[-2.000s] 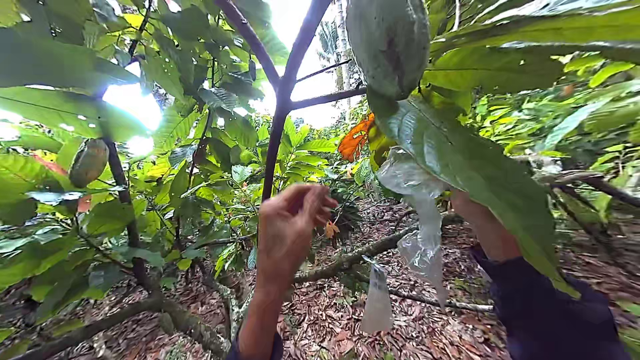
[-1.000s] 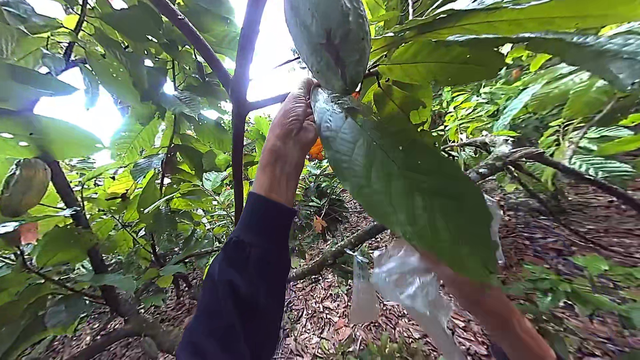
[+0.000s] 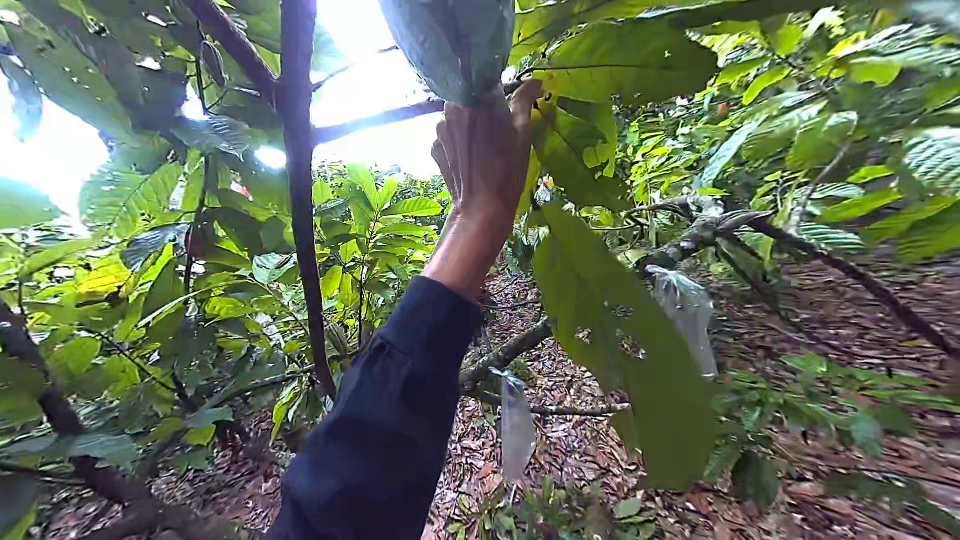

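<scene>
My left hand [image 3: 487, 150], in a dark blue sleeve, is raised at the upper middle, right under a large green cacao pod [image 3: 457, 45]. Its fingertips reach up beside the pod's lower end and a thin branch, partly hidden, so I cannot tell whether they grip anything. My right hand is out of view. A clear plastic bag [image 3: 517, 431] hangs from a low branch below my hand, and another plastic bag [image 3: 686, 315] hangs farther right. A big green leaf [image 3: 630, 345] with holes droops to the right of my wrist.
A dark upright stem [image 3: 300, 187] stands left of my arm, with a side branch [image 3: 382, 122] running behind the hand. A thick low branch [image 3: 517, 345] crosses behind the leaf toward the right. Leaf litter [image 3: 810, 300] covers the ground, and a small pod [image 3: 213, 63] hangs upper left.
My right hand, holding crumpled plastic at the lower right one second ago, has left the view. My left hand has moved from beside the pod to beneath it.
</scene>
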